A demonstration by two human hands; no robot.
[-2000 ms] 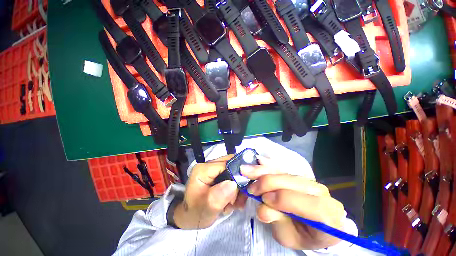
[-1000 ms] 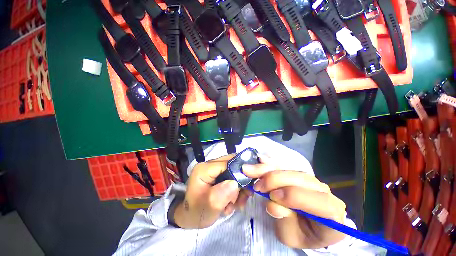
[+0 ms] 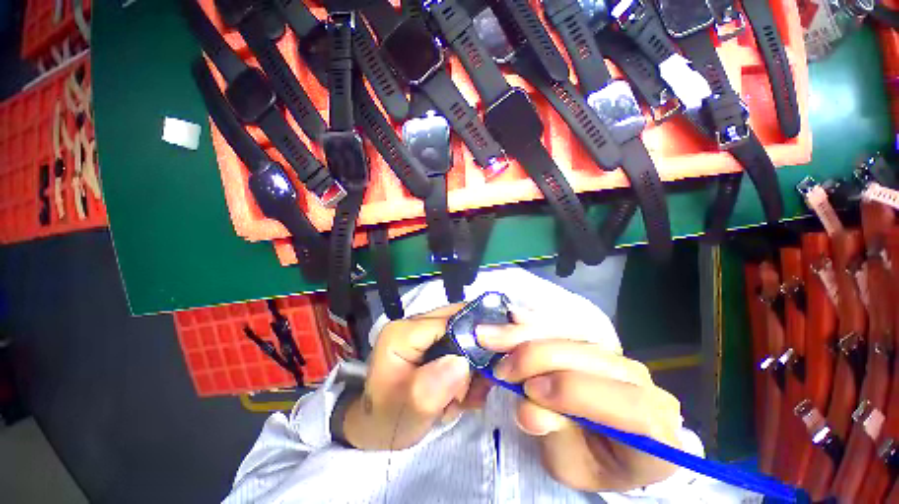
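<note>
A black smartwatch [image 3: 473, 330] is held up in front of my chest, its shiny face turned to the camera. My left hand [image 3: 409, 384] grips the watch from the left side, with the strap partly hidden in the fingers. My right hand [image 3: 591, 413] holds a long thin blue tool [image 3: 656, 451]. The tool's upper end meets the lower edge of the watch case, and its other end runs to the lower right. My right fingers also touch the watch face.
An orange-red tray [image 3: 670, 169] on the green bench [image 3: 168, 226] holds many black-strap watches, straps overhanging the front edge. A white piece [image 3: 683, 83] lies on the watches. A small white square [image 3: 181, 133] lies left. Pink-strap watches [image 3: 814, 418] and more trays [image 3: 237, 352] flank me.
The blue tool has shifted slightly in my right hand, and its tip stays at the watch's lower edge. My left hand has hardly moved.
</note>
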